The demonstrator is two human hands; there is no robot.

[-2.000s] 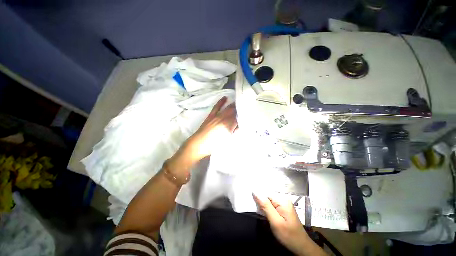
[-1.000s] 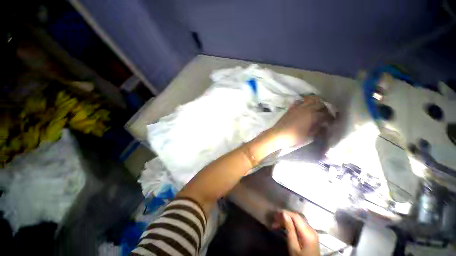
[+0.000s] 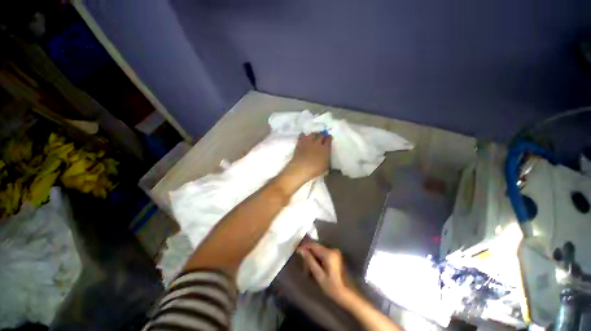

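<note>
White garment pieces (image 3: 223, 197) lie heaped on the pale table, left of the machine. My left hand (image 3: 313, 157) reaches over the heap with curled fingers gripping white cloth beside a small blue piece (image 3: 324, 133); its fingertips are partly hidden. My right hand (image 3: 326, 266) is at the heap's lower right edge, thumb and fingers close together. A small dark spot shows at its fingertips, too blurred to tell whether it is held. The needle area (image 3: 463, 284) glares under the lamp, with neither hand at it.
The overlock machine head (image 3: 557, 194) with a blue air hose (image 3: 514, 174) is at the right. A purple-blue wall (image 3: 389, 64) stands behind the table (image 3: 217, 139). Yellow cloth (image 3: 61, 169) and a white cloth heap (image 3: 35, 258) lie at the far left.
The view has turned left, away from the machine. My left hand has moved from the machine side onto the heap, and the cloth is shifted. My right hand has moved left to the cloth's edge.
</note>
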